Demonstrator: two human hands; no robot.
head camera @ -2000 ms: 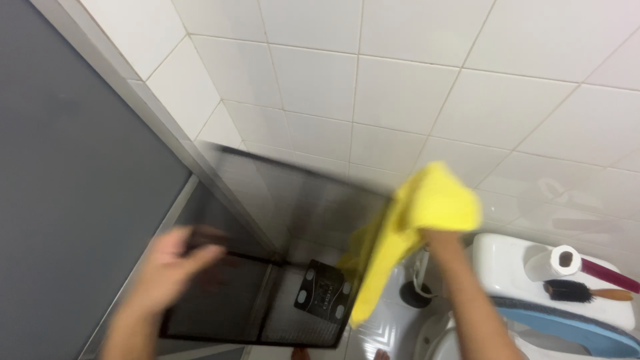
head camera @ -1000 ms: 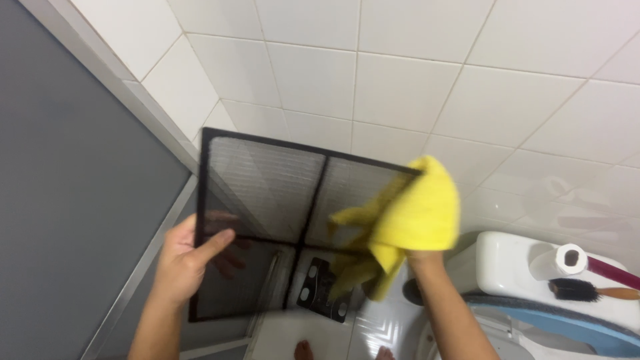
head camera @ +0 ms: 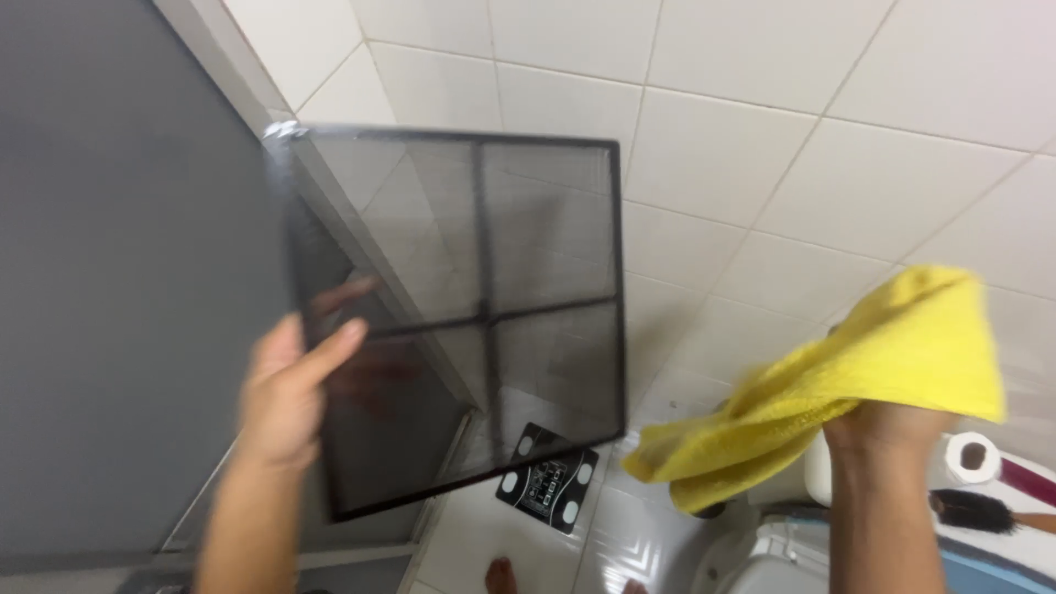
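My left hand (head camera: 289, 388) grips the left edge of a black-framed mesh filter screen (head camera: 487, 318), thumb in front and fingers showing dimly through the mesh behind. The screen is held up in the air, slightly tilted, its frame crossed by one upright and one level bar. On the right, my right hand (head camera: 891, 429) holds a bunched yellow cloth (head camera: 891, 355), which drapes over the fingers and hangs toward the lower left. Cloth and screen are apart.
A black bathroom scale (head camera: 549, 478) lies on the tiled floor below the screen. At lower right are a toilet (head camera: 784, 561), a toilet paper roll (head camera: 972, 458) and a black-bristled brush (head camera: 973, 510). A grey panel (head camera: 124, 289) stands at left, a white tiled wall (head camera: 726, 148) ahead.
The yellow cloth, over the screen's right side a second ago, has moved right with my right hand, off the screen. The screen has turned in my left hand.
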